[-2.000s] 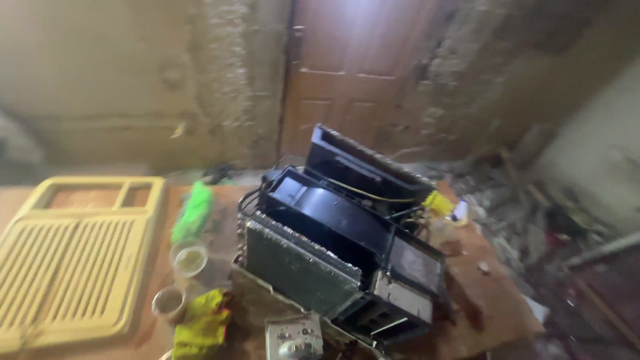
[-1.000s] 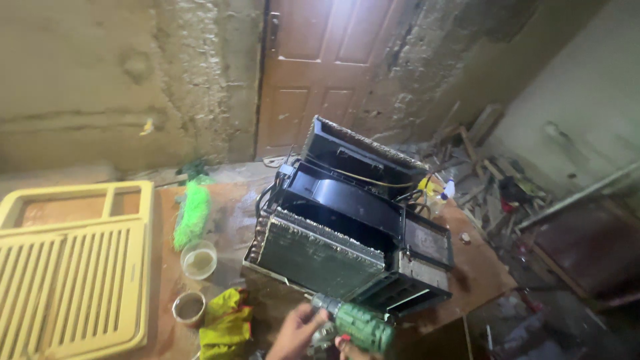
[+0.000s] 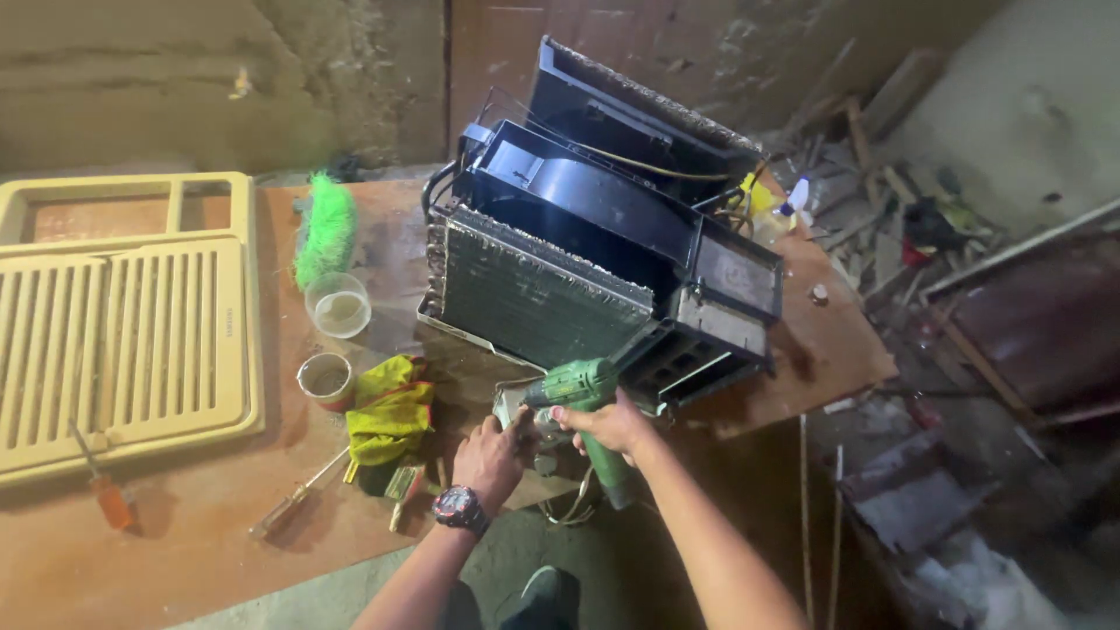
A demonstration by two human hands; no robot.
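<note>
My right hand (image 3: 612,427) grips a green cordless drill (image 3: 577,382), its chuck pointing left. My left hand (image 3: 492,457), with a watch on the wrist, has its fingers at the tip of the drill; whether they pinch a small part cannot be told. Below both hands, at the table's front edge, lies a metal part with wires (image 3: 544,437), partly hidden. Just beyond stands the opened chassis of a window air conditioner (image 3: 595,201), its finned coil (image 3: 542,293) facing me.
On the wooden table (image 3: 201,525) lie a cream plastic front grille (image 3: 249,332), an orange-handled screwdriver (image 3: 111,500), another screwdriver (image 3: 289,509), a brush (image 3: 404,484), a yellow glove (image 3: 389,420), two cups (image 3: 338,306) and a green bristly duster (image 3: 327,229). Debris (image 3: 884,192) covers the floor at right.
Two seconds ago no hands showed. One second ago both hands and the drill were at the bottom edge; now they show fully at the table's front. The view has shifted.
</note>
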